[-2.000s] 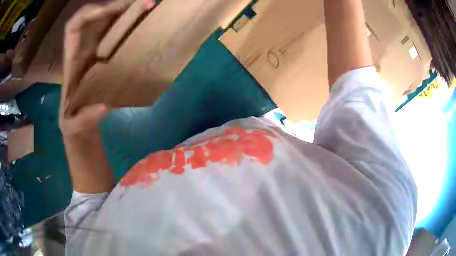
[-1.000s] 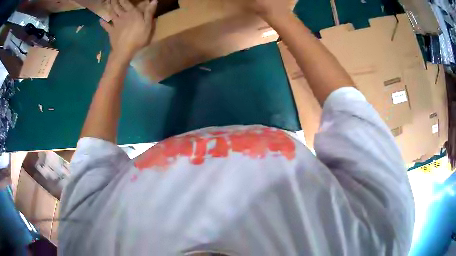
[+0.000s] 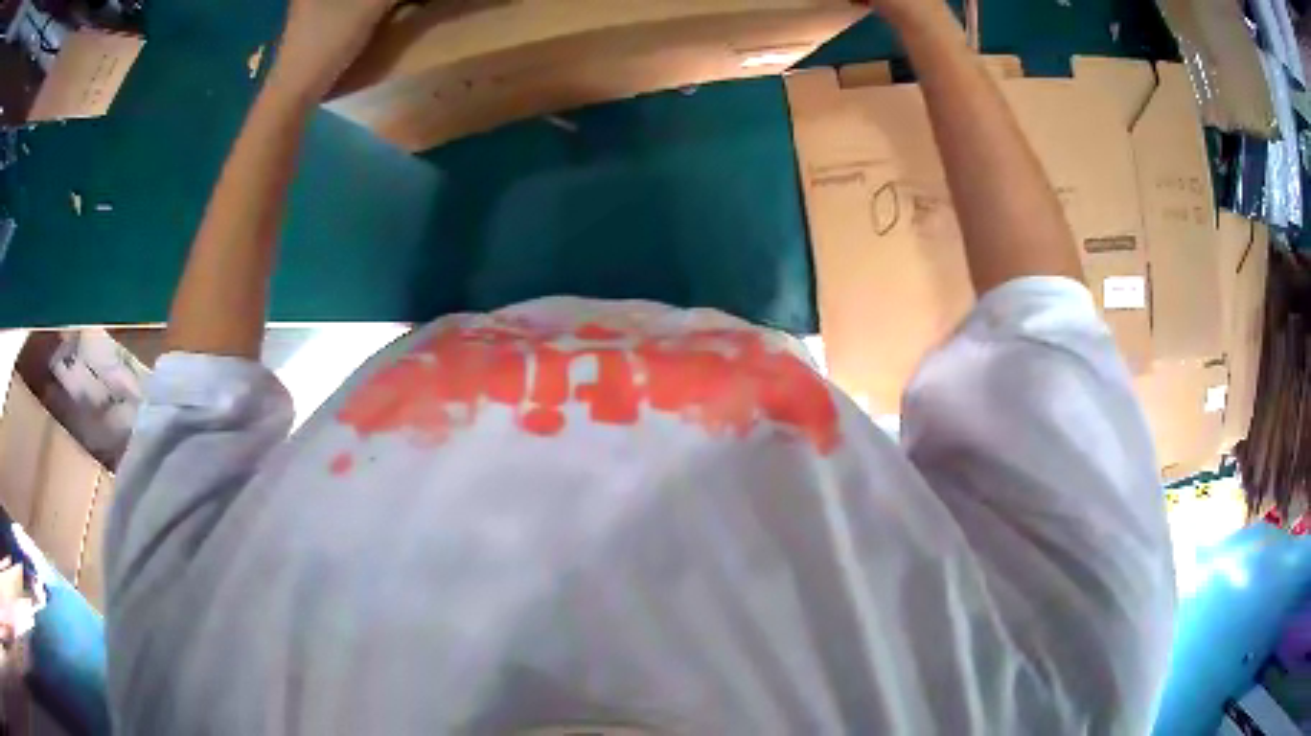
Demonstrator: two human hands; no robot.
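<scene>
A long brown erected carton (image 3: 604,65) lies across the green bench top at the upper edge of the view, its long side facing me. A small white label shows near its right end. My left hand (image 3: 339,32) is at the carton's left end and grips it, with the fingertips cut off by the picture's edge. My right hand (image 3: 894,7) is at its right end, almost wholly cut off, so its grip is hidden. Flat carton blanks (image 3: 992,209) with notched edges, printing and small white labels lie at the right under my right forearm.
The green bench top (image 3: 618,216) has small cardboard scraps (image 3: 86,206) on it. A small brown box (image 3: 86,72) is at the upper left. A large open shipping carton (image 3: 51,446) with whitish wrapped items is below the bench edge at left. Plastic-wrapped things (image 3: 1272,158) are at the far right.
My view has turned and levelled. The carton, tilted at the upper left at first, now lies across the top, with my left hand closed in on its left end. My right hand has moved right.
</scene>
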